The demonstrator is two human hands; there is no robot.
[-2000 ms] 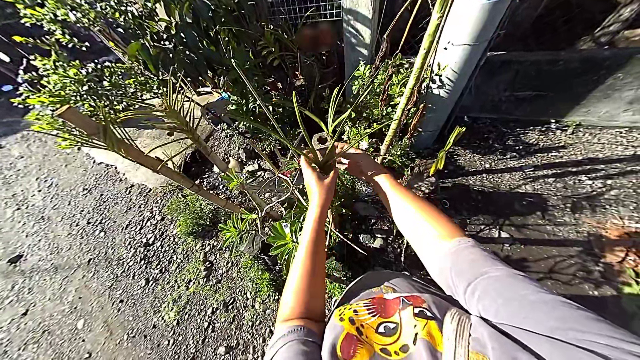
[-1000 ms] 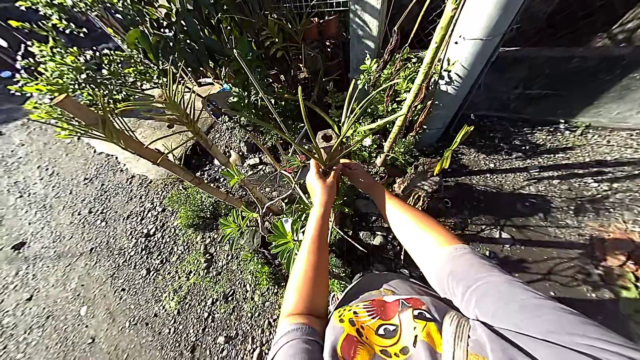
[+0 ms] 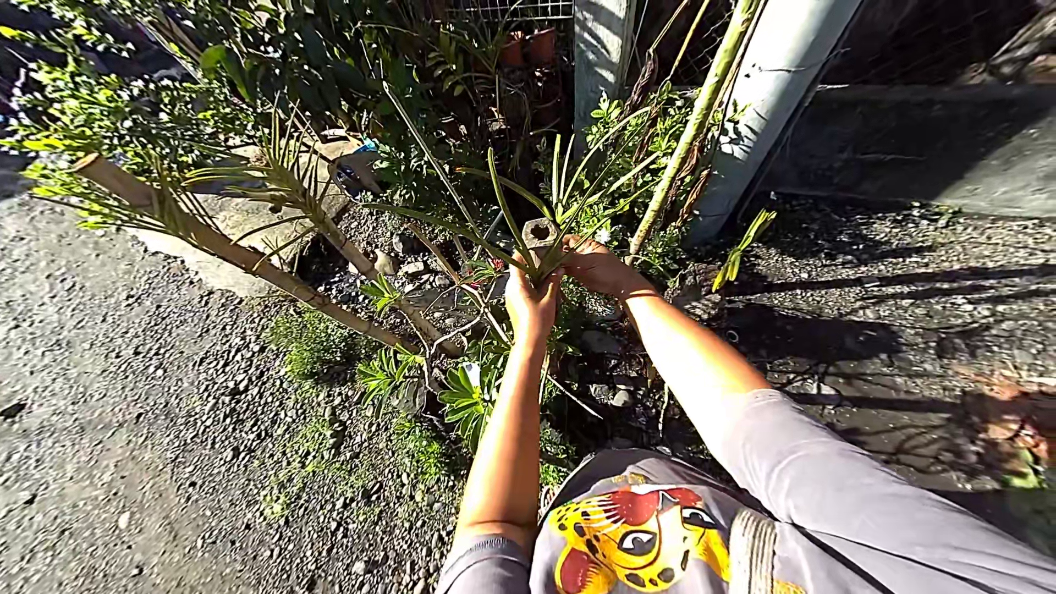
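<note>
A cut, upright stem or post with a hollow top (image 3: 540,233) stands at the middle of the view, with long narrow green leaves (image 3: 501,198) around it. My left hand (image 3: 532,301) is closed around the base of the leaves, against the near side of the stem. My right hand (image 3: 596,264) is at the stem's right side, its fingers bent at the leaves; what they grip is partly hidden. Just left of the hands, thin bare twigs and a leaning cut trunk (image 3: 247,260) rise from the bed.
Leafy shrubs (image 3: 107,124) and a large flat rock (image 3: 206,264) lie to the left, beside the gravel ground (image 3: 124,396). A pale post (image 3: 767,107) and a green stalk (image 3: 697,132) stand right of the hands. A low concrete wall (image 3: 924,148) runs behind at right.
The long leaves around the stem have shifted and spread differently. My right hand has moved slightly while staying beside the stem; my left hand stays at the leaf base.
</note>
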